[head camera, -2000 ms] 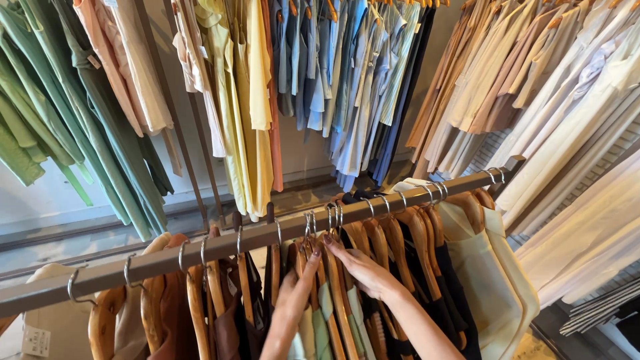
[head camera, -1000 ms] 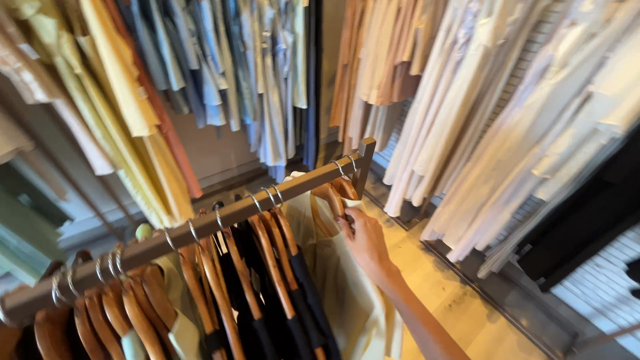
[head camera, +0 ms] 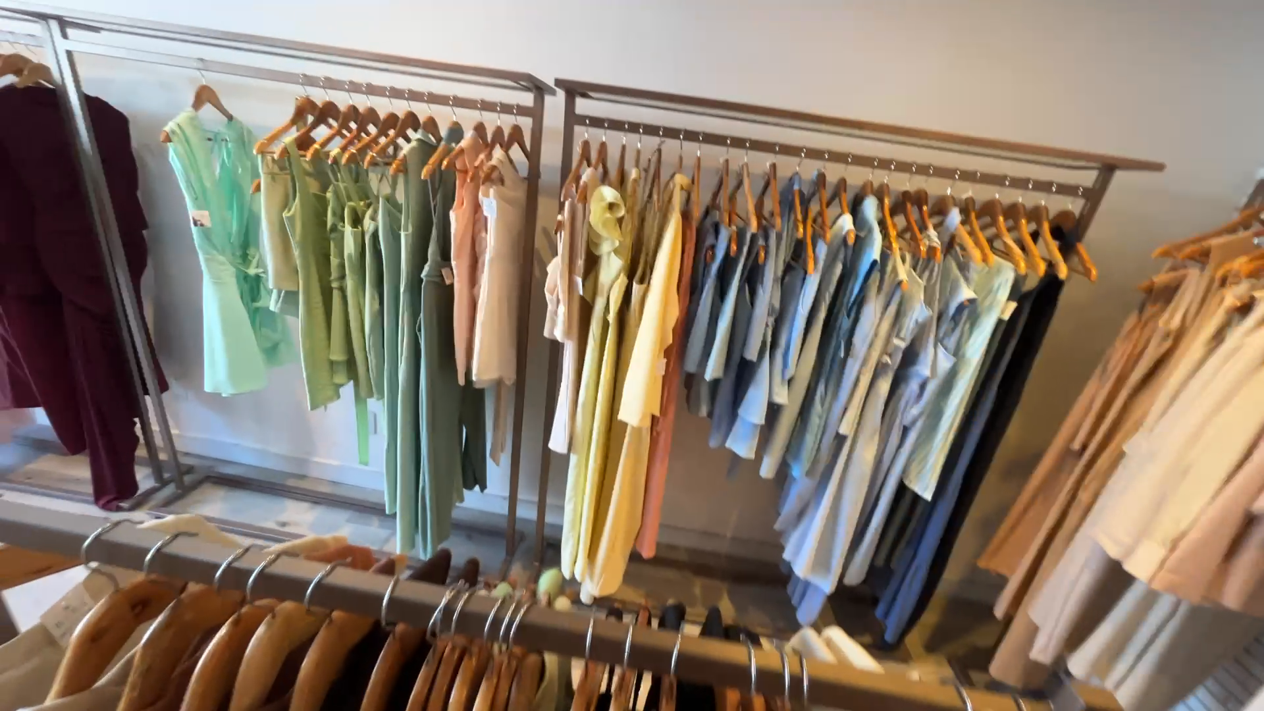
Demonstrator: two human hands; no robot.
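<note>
Neither of my hands shows in the head view. Across the bottom runs a brown metal clothes rail (head camera: 415, 597), tilted down to the right. Wooden hangers (head camera: 212, 642) hang from it by metal hooks, spaced apart at the left and bunched near the middle. Their garments are mostly cut off by the lower edge. A pale garment with a tag (head camera: 59, 627) shows at the bottom left.
Behind stand wall racks with green dresses (head camera: 425, 395), a mint garment (head camera: 222, 326), yellow garments (head camera: 602, 474) and blue garments (head camera: 820, 365). A dark maroon outfit (head camera: 79, 296) hangs at the far left, beige and tan clothes (head camera: 1136, 474) at the right.
Both hands were among the hangers two seconds ago; one second ago one hand was at the rail's right end. Both are now out of view. The view has swung up and left.
</note>
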